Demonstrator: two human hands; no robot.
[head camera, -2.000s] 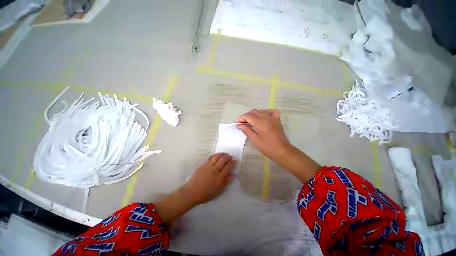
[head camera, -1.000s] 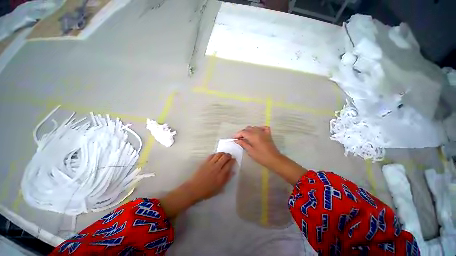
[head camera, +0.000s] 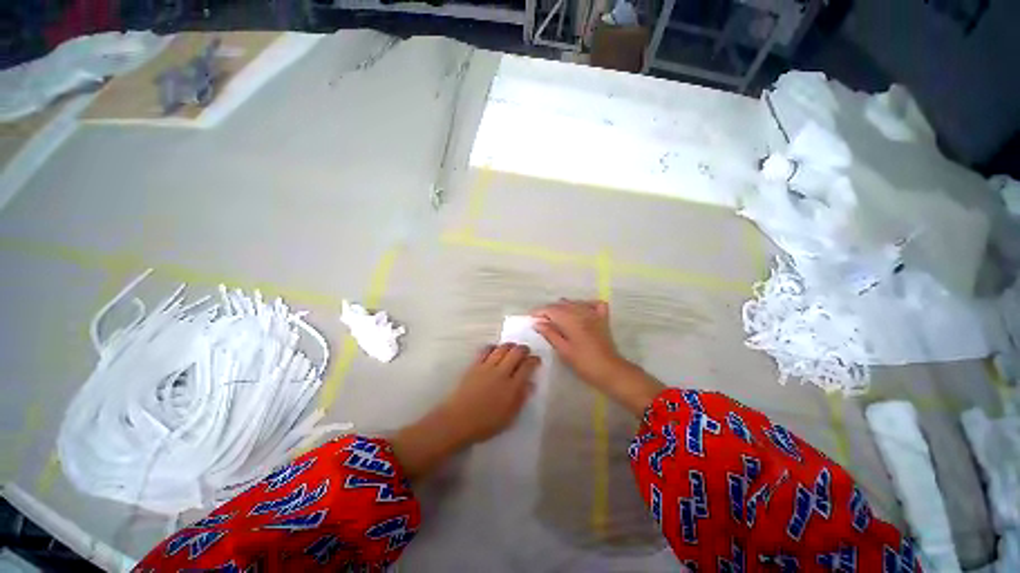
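A small white fabric strip (head camera: 521, 329) lies on the table in front of me, mostly covered by my hands. My left hand (head camera: 492, 392) lies flat over its near part, fingers pointing away from me. My right hand (head camera: 578, 339) is at its far right corner, fingertips on the fabric and close to my left fingertips. Below my hands a pale fabric panel seems to lie on the table, its edges hard to tell. Whether my fingers pinch or only press the strip is hidden.
A looped bundle of white cords (head camera: 196, 392) lies left, with a crumpled white scrap (head camera: 372, 331) beside it. A tangled white cord bundle (head camera: 803, 330) and a white fabric heap (head camera: 884, 179) are at right. U-shaped white panels (head camera: 915, 481) lie near right. Shelving stands beyond the table.
The view has tilted up, showing more of the room beyond the table. My left hand has moved up the strip, closer to my right hand, and less of the strip shows.
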